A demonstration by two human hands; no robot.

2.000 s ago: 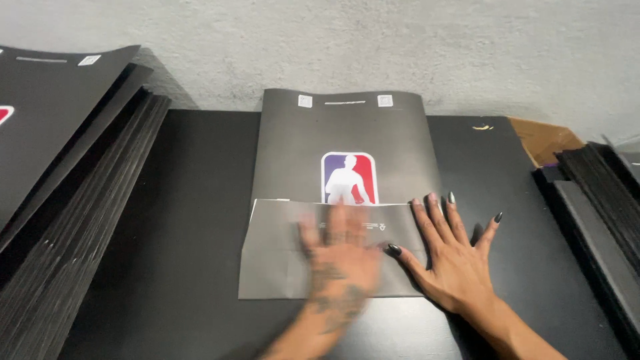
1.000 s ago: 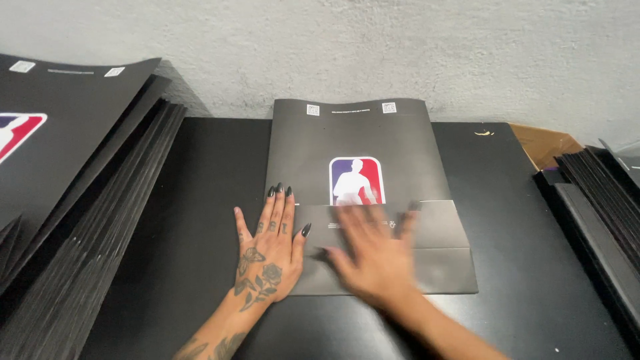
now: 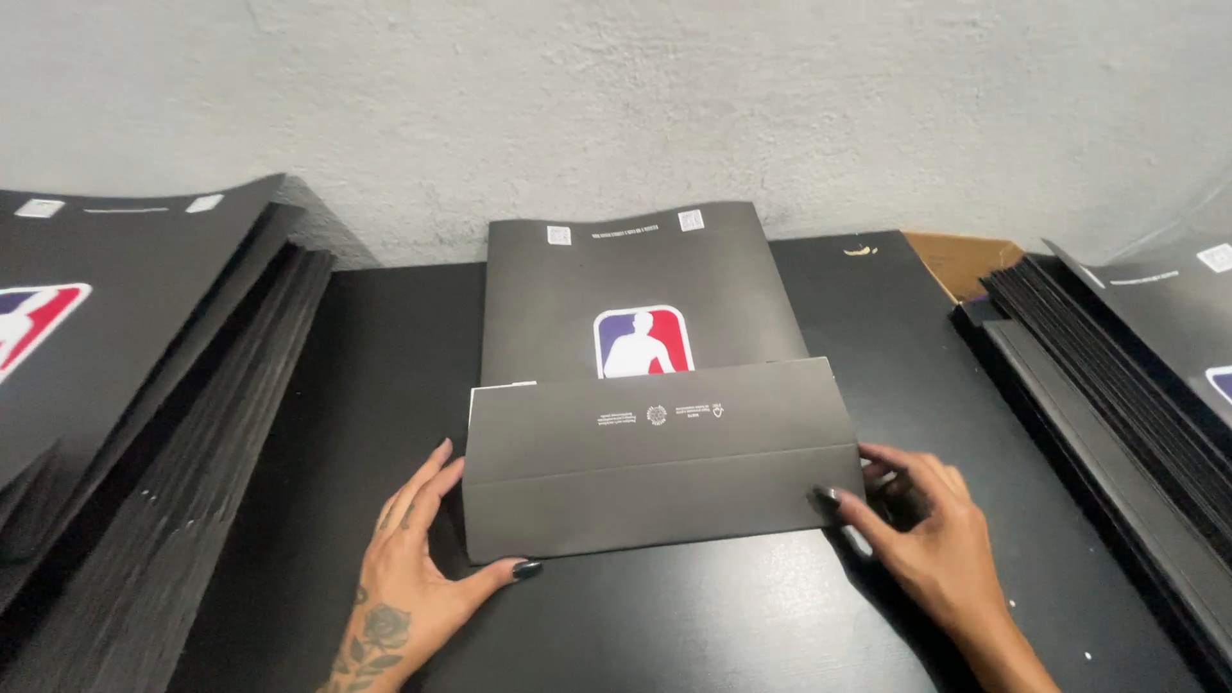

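Note:
A dark grey paper bag (image 3: 635,279) lies flat on the black table, its bottom panel (image 3: 664,481) folded up over the lower part of a red, white and blue logo. My left hand (image 3: 414,568), tattooed on the wrist, is at the panel's left edge, fingers spread and thumb by the lower left corner; it grips nothing that I can see. My right hand (image 3: 924,539) holds the panel's right edge, thumb on top near the lower corner and fingers partly hidden beyond the edge.
Tall stacks of similar flat dark bags stand at the left (image 3: 212,414) and at the right (image 3: 1078,385). A brown cardboard piece (image 3: 962,260) shows behind the right stack. The black table (image 3: 626,626) meets a rough grey wall (image 3: 616,106) at the back.
Both hands have moved from on top of the folded panel to its two side edges. The right hand has taken hold of the right edge.

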